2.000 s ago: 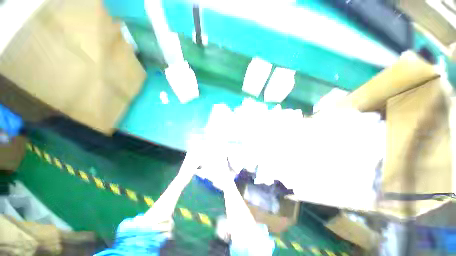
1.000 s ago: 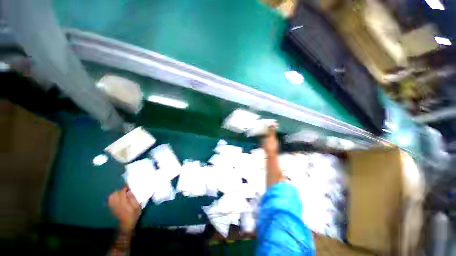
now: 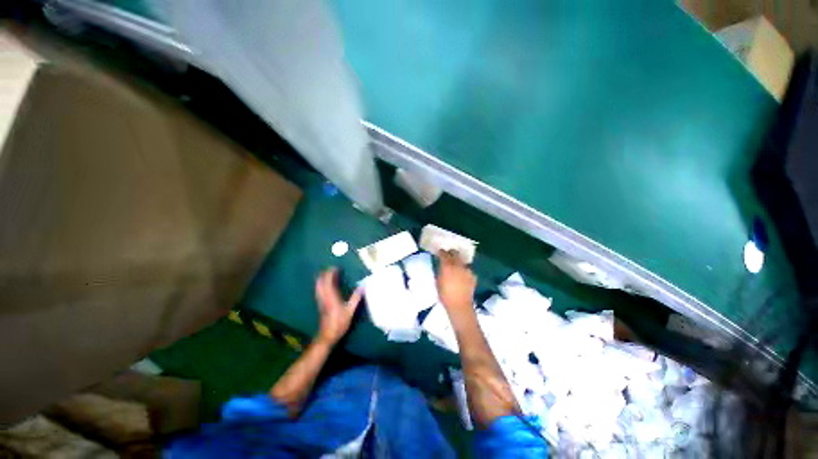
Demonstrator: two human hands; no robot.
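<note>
Two small pale boxes lie side by side on the green bench: one on the left (image 3: 388, 251), one on the right (image 3: 445, 239). Several white pieces (image 3: 390, 298) lie just below them, between my hands. My left hand (image 3: 335, 307) is open with its fingers apart, beside the left edge of these pieces. My right hand (image 3: 456, 276) has its fingertips on the near edge of the right box and looks to grip it; the fingertips are partly hidden. A large heap of loose white pieces (image 3: 574, 376) spreads to the right of my right forearm.
A large brown carton (image 3: 152, 224) stands at the left. A grey-white hanging sheet (image 3: 287, 90) comes down to the bench. The raised green surface (image 3: 556, 116) has a metal edge (image 3: 502, 211). A white disc (image 3: 340, 247) lies on the bench. A dark tray edge (image 3: 796, 179) shows far right.
The view has shifted left. My left hand has let go of the white piece it touched and opened. My right hand has come nearer my left hand, with a pale box at its fingertips.
</note>
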